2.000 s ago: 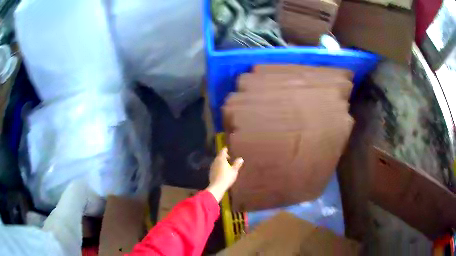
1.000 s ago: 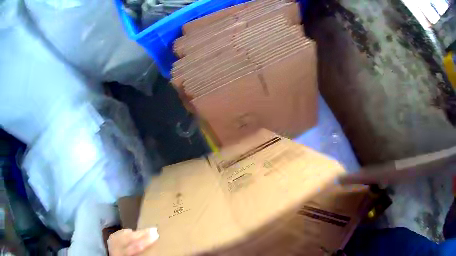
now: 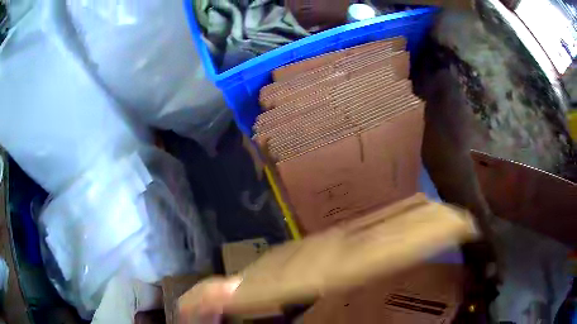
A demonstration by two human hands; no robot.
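A brown flat carton, blurred by motion, is held low in front of me and seen almost edge-on. My left hand grips its left end, with something pale on a fingertip. My right hand is not in view. Behind it a row of flat cartons leans upright, packed face to face, against a blue crate. Another brown carton with dark bars lies below the held one.
Large white plastic bags fill the left side. Grey-green cloth lies in the blue crate. A yellow edge runs left of the carton row. A brown panel juts in at right, before a stained grey surface.
The left hand first reached to the row's left side, then held an opened-out carton low. That carton is now tilted nearly edge-on, and the hand is slightly further right.
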